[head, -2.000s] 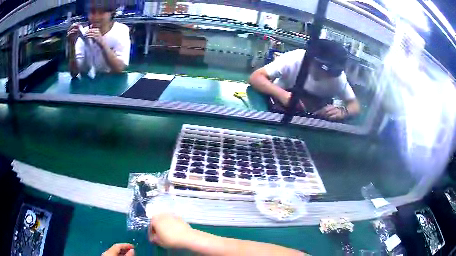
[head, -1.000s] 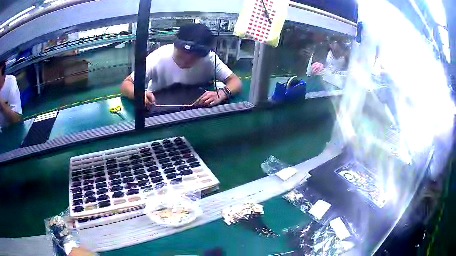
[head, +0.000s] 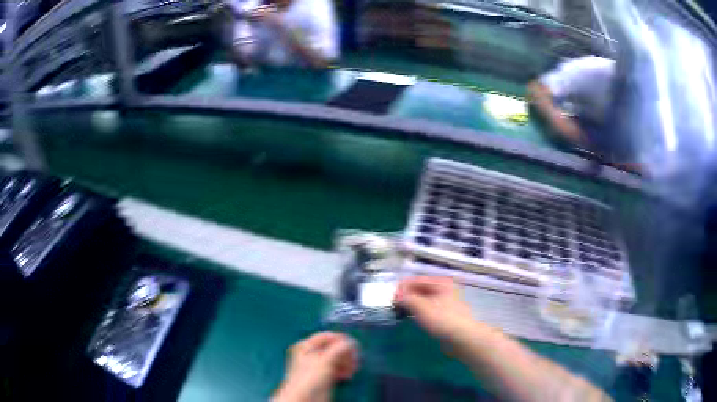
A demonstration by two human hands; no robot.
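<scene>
The frame is blurred. My right hand reaches in from the lower right, its fingertips at the right edge of a clear crinkled bag with dark and white contents. A small dark spot shows at those fingertips; I cannot tell whether it is held. My left hand is low in the view, below the bag and apart from it, with fingers curled; whether it holds anything is not clear. A large white grid tray with dark pieces in its cells stands right of the bag.
A clear shallow tub sits before the tray. A laptop base unit lies on black foam at left, with more units beyond. A pale ribbed rail crosses the bench. Two people sit opposite. Clear bags lie far right.
The view has swung back left since one second ago, so the tray stands further right. Both my hands and the units at left now show; one second ago only part of one hand showed.
</scene>
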